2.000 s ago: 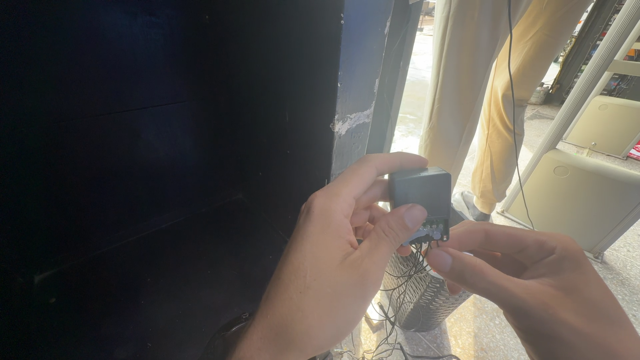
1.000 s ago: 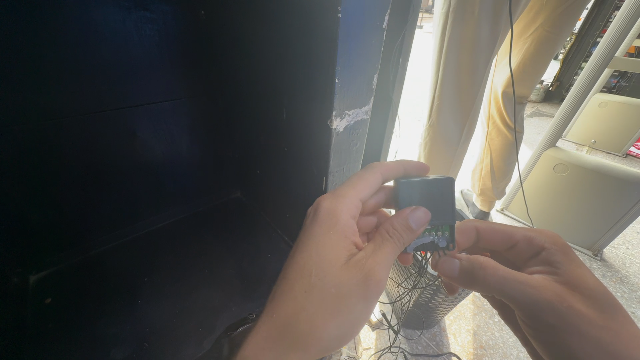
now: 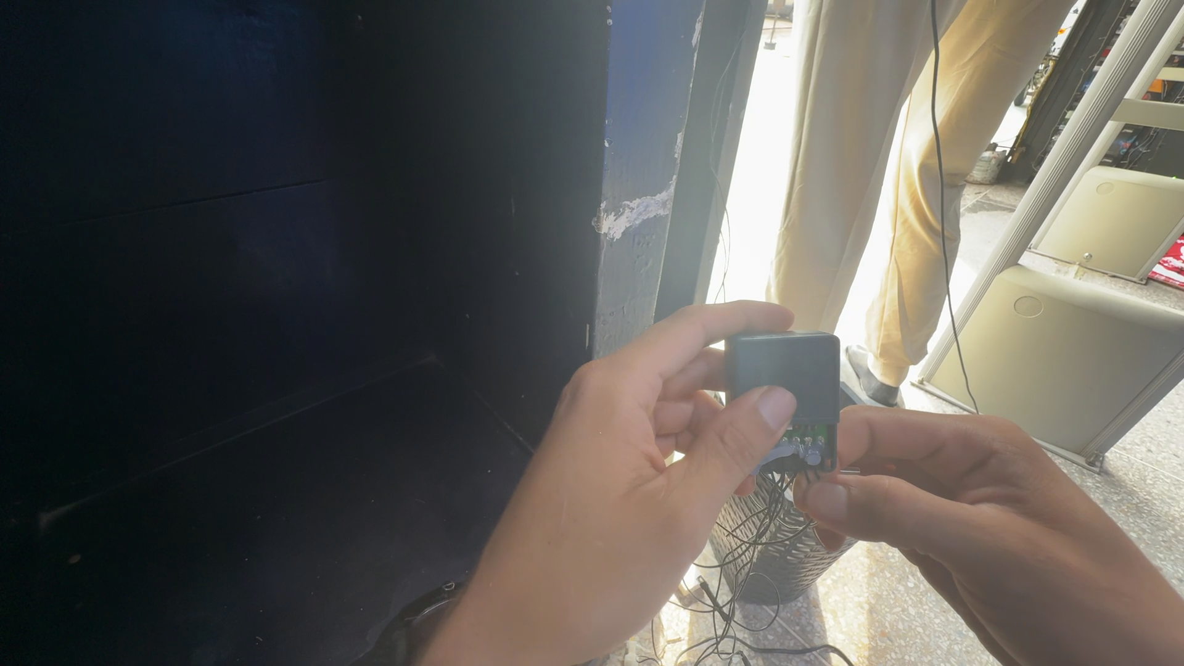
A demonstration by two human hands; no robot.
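Note:
My left hand grips a small black plastic box between thumb and fingers. The box's lower end is uncovered and shows a green circuit board with wires joined to it. My right hand pinches at the lower right corner of that end, thumb and forefinger close on the thin wires there; the exact grip is partly hidden. Black cables hang below the box, in front of a mesh basket, and trail onto the floor.
A dark panel surface fills the left, ending at a post with chipped paint. A person in tan trousers stands beyond it. At the right are metal-framed pale panels on a speckled floor. A thin black cable hangs before the trousers.
Both hands stay at the box, which remains in my left hand. The fingers of my right hand have shifted only slightly at its wired end.

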